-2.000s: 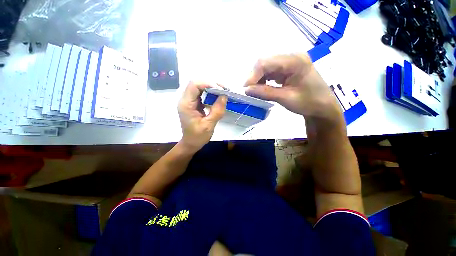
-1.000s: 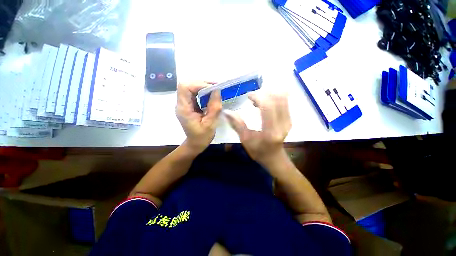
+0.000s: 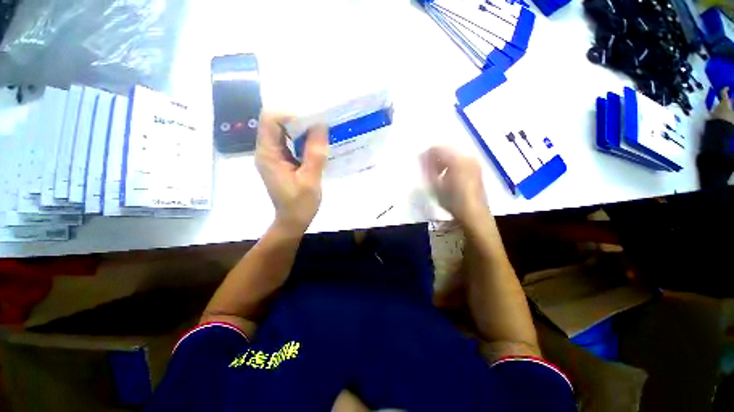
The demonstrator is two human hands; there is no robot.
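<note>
My left hand [image 3: 291, 173] grips the left end of a blue-and-white retail carton [image 3: 354, 133], held over the table in front of me. Its narrow blue side faces me, and the carton is blurred. My right hand [image 3: 455, 183] is off the carton to its right, blurred, with fingers curled; I cannot tell whether it holds anything. An open box [image 3: 515, 133] with a cable picture and blue flaps lies right of my right hand. A thin dark sliver [image 3: 385, 212] lies near the table's front edge.
Closed boxes [image 3: 167, 153] overlap at left. A smartphone [image 3: 237, 103] lies beside them, a clear plastic bag [image 3: 92, 40] behind. Fanned open boxes [image 3: 483, 28], a black cable heap [image 3: 640, 48] and a few boxes [image 3: 648, 129] are at right. Another person's hand [image 3: 723, 105] shows far right.
My right hand has come away from the carton to the right. The carton in my left hand has shifted slightly left. Another person's hand has appeared at the far right.
</note>
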